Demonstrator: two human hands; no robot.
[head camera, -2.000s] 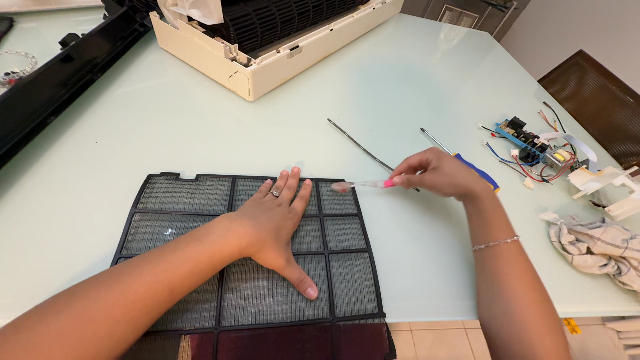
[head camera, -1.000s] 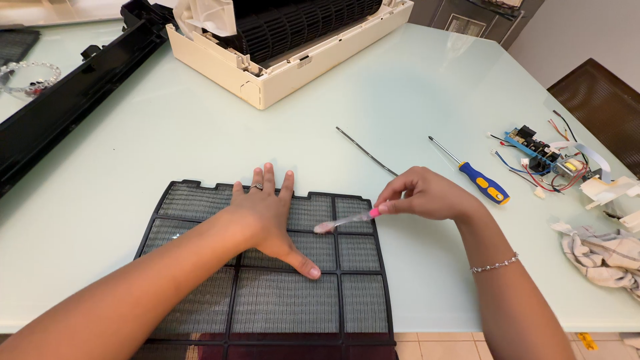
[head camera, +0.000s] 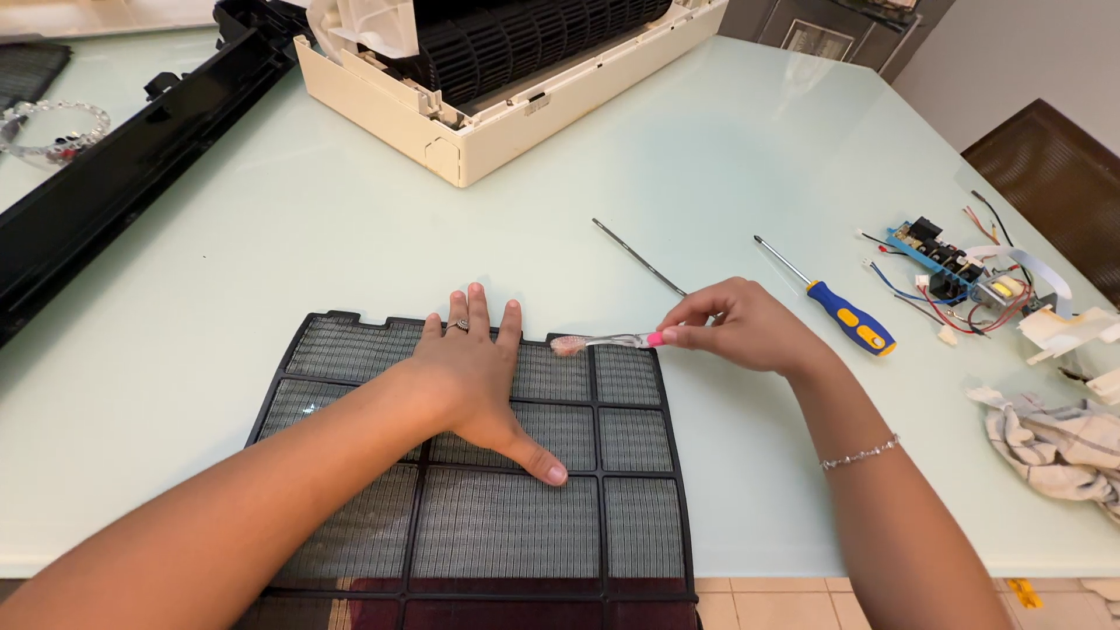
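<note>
A black-framed mesh air filter (head camera: 507, 525) lies at the table's near edge and overhangs it. My left hand (head camera: 472, 385) rests flat on the filter's upper middle, fingers spread, a ring on one finger. My right hand (head camera: 744, 328) pinches the pink end of a clear-handled brush (head camera: 612, 339) between thumb and fingers. The brush's head lies over the filter's top edge, just right of my left hand. Beyond my right hand, a thin dark rod (head camera: 639, 255) lies on the table, its near end hidden behind the fingers.
A blue and yellow screwdriver (head camera: 844, 315) lies at right, near a circuit board with wires (head camera: 945, 262) and a crumpled cloth (head camera: 1050, 446). At the back stands a cream air-conditioner housing (head camera: 472, 149) with a black fan roller (head camera: 525, 44). A long black plastic part (head camera: 131, 175) lies left.
My right hand and the brush have moved from the mesh's upper right area up to the filter's top edge. My left hand stays spread on the filter.
</note>
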